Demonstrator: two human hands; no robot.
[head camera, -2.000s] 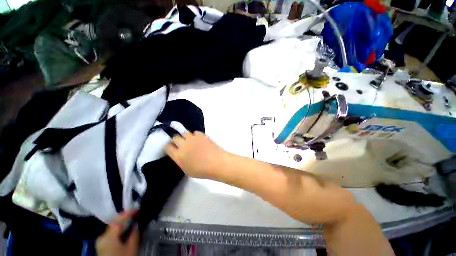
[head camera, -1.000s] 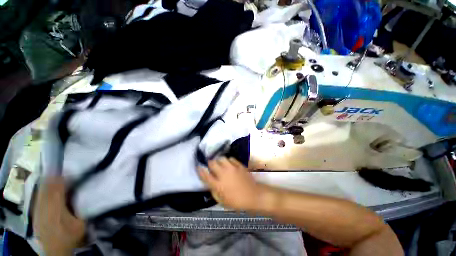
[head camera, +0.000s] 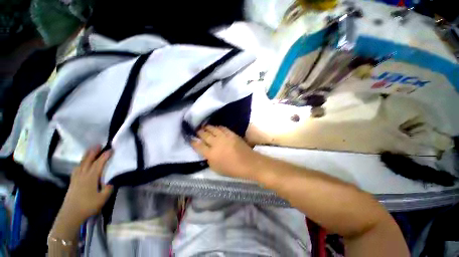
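A pale grey garment panel with black stripes (head camera: 171, 75) lies spread over the table left of the sewing machine (head camera: 347, 110). My left hand (head camera: 89, 183) is on the panel's lower left edge, with thumb and fingers apart and cloth between them. My right hand (head camera: 221, 150) presses with its fingers on the panel's right part, beside a plain black piece of cloth (head camera: 234, 115) near the needle area. The fingertips of my right hand meet a fold with a black band. The needle and foot are blurred.
A black fuzzy strip (head camera: 417, 169) lies on the table at the right, in front of the machine. A marked measuring tape (head camera: 216, 189) runs along the table's front edge. Dark cloth (head camera: 161, 20) is heaped at the back. A green bag-like thing (head camera: 55, 22) is at the upper left.
The striped panel has been pulled right from the left heap and spread flat near the needle. My right hand moved right with it. My left hand has moved to its lower left edge.
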